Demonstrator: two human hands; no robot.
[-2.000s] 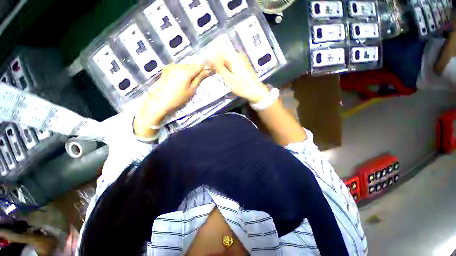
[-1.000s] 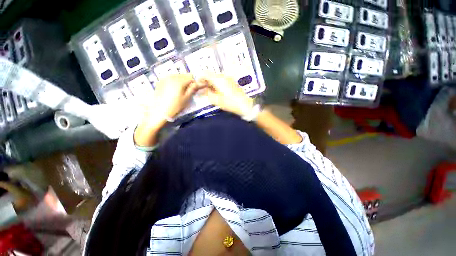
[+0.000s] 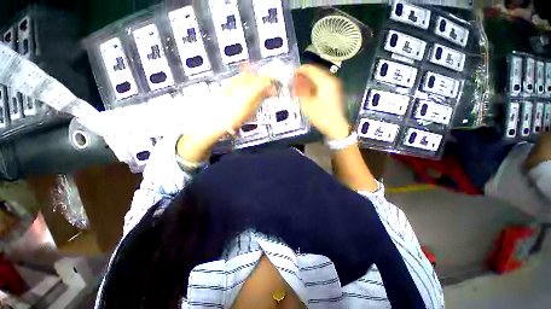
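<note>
A clear blister tray (image 3: pixel 128 38) lies in front of me with white oblong devices (image 3: pixel 192 41) in two rows, each with a dark oval near one end. My left hand (image 3: pixel 232 105) is over the lower row, its fingertips near the tray's right part, partly washed out by glare. My right hand (image 3: pixel 323 99) is raised at the tray's right edge, fingers curled and blurred. The two hands are a little apart. Whether either holds a label cannot be told. A white printed label strip (image 3: pixel 45 87) runs from the left toward my left forearm, beside a white roll core (image 3: pixel 79 138).
A cream fan (image 3: pixel 336 37) lies right of the tray. Another filled tray (image 3: pixel 417 85) lies farther right, with more devices (image 3: pixel 527 96) near another person at the right edge. Stacked trays stand at left. Crumpled clear plastic (image 3: pixel 67 202) is below left. A red crate (image 3: pixel 511 248) stands on the floor.
My hands were together over the lower row and are now apart, with my right hand moved right and up. The view has shifted, showing more of the fan and right tray.
</note>
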